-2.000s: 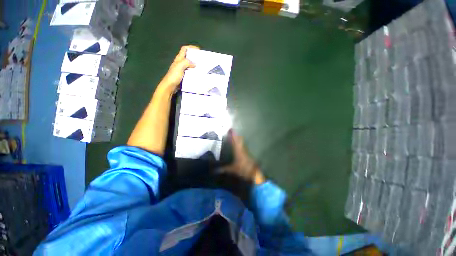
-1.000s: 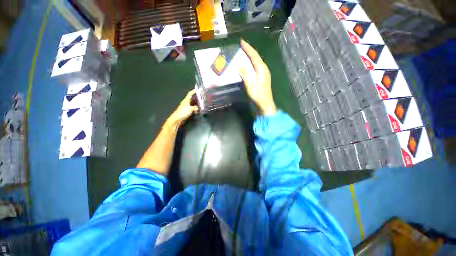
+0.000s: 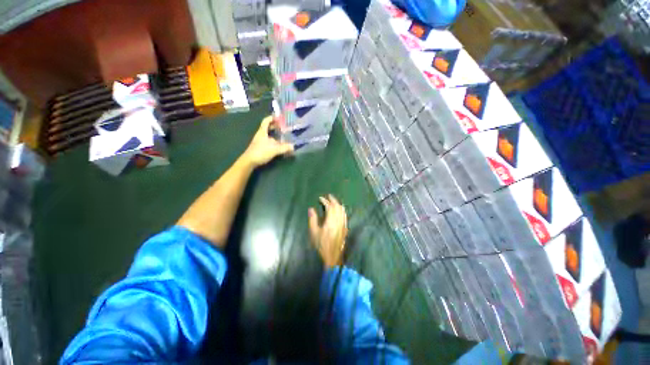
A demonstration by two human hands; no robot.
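A column of phone boxes (image 3: 308,85) stands upright at the far part of the table, just left of the large block. Its top shows an orange phone screen; its front sides show dark angular shapes. My left hand (image 3: 267,145) touches the lower left corner of this column, fingers at its left side and thumb near the front; it does not wrap around the boxes. My right hand (image 3: 329,229) is over the green mat in front of me, empty, with fingers apart. It does not touch the boxes.
A large block of grey box sides (image 3: 435,164) lines the right. Loose boxes (image 3: 128,146) lie at the end of the roller outfeed (image 3: 71,114), beside an orange bracket (image 3: 204,84). A blue sleeve (image 3: 431,10) shows at the top edge. Blue crates (image 3: 595,107) stand far right.
The box held between both hands a second ago is no longer there. My left hand is now at the column; my right hand has come back empty. The view has turned, showing more of the outfeed.
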